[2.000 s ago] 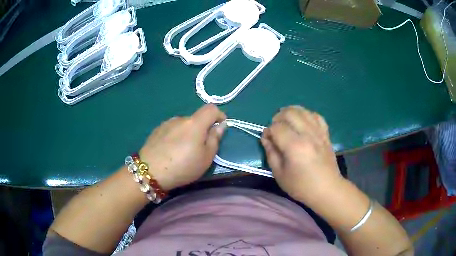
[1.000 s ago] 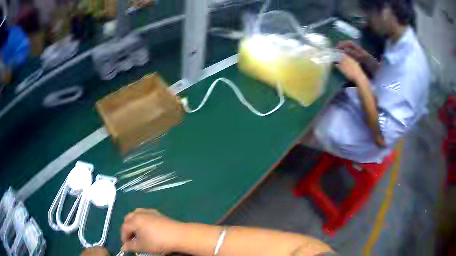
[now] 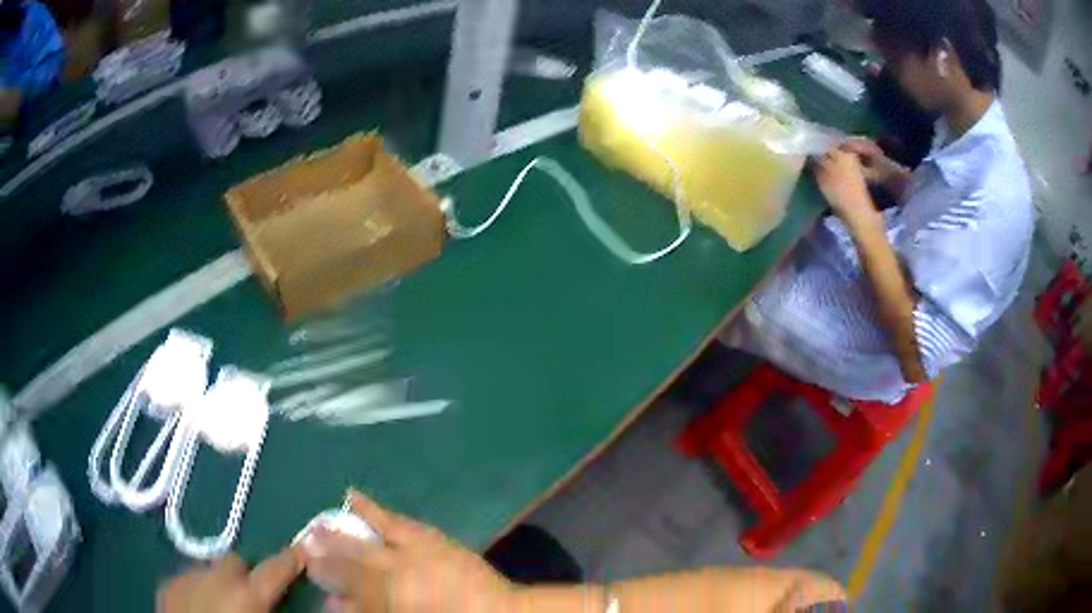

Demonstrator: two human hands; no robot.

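Note:
My right hand (image 3: 401, 560) is at the bottom edge, its fingers closed on a white frame (image 3: 339, 523), of which only a small rounded part shows. My left hand (image 3: 228, 587) is cut off by the bottom edge, its fingertips touching the same piece. The rest of the piece is hidden by the hands or out of view. Two more white frames (image 3: 228, 413) with round discs lie side by side on the green bench, left of my hands. Several thin rods (image 3: 347, 383) lie blurred beside the carton.
An open brown carton (image 3: 347, 228) stands beyond the rods. A white cable (image 3: 575, 204) curves towards a clear bag with yellow contents (image 3: 707, 156). A seated person (image 3: 946, 252) is at the right on a red stool (image 3: 778, 443). Stacked frames (image 3: 42, 527) sit far left. A metal post (image 3: 479, 84) stands behind.
The view has swung right, showing the carton, bag and neighbour. Since a second ago, both hands show more at the bottom edge, and a rounded white part now shows between them.

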